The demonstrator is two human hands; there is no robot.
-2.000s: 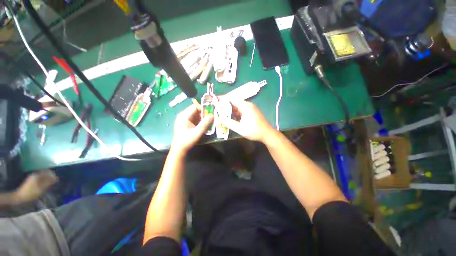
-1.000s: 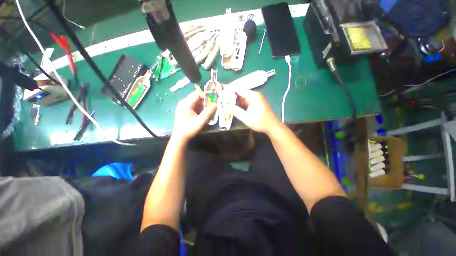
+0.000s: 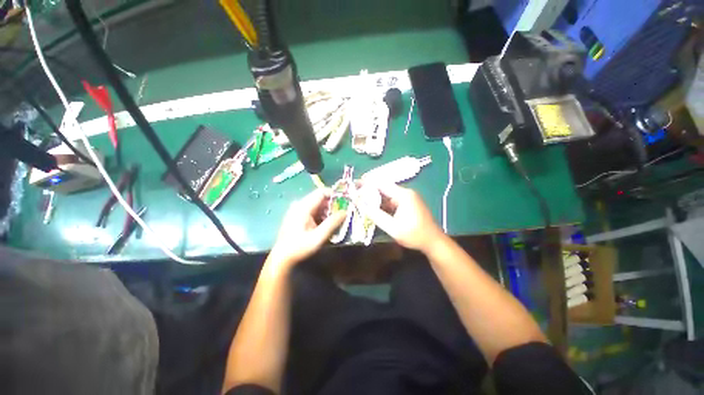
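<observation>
My left hand (image 3: 302,229) holds a white housing half with a green circuit board (image 3: 340,204) at the bench's front edge. My right hand (image 3: 404,217) holds a second white shell (image 3: 366,219) close beside it. The inner sides of both pieces face up; fingers partly cover them. The hanging electric screwdriver (image 3: 289,108) points down just above my left hand, its pale tip near the fingers. A closed white handheld device (image 3: 399,170) lies just beyond my right hand.
Beyond lie heaped shells (image 3: 370,123), a smartphone (image 3: 436,100) with a white cable, and a soldering station (image 3: 509,89). A black tray (image 3: 202,160), another shell with a green board (image 3: 224,183) and dark pliers (image 3: 126,212) lie left. A person's grey clothing (image 3: 73,324) shows lower left.
The view has shifted, so the bench sits lower than a second ago. My hands still hold the same two pieces close together. The other person's hand at left, seen earliest, is gone from view.
</observation>
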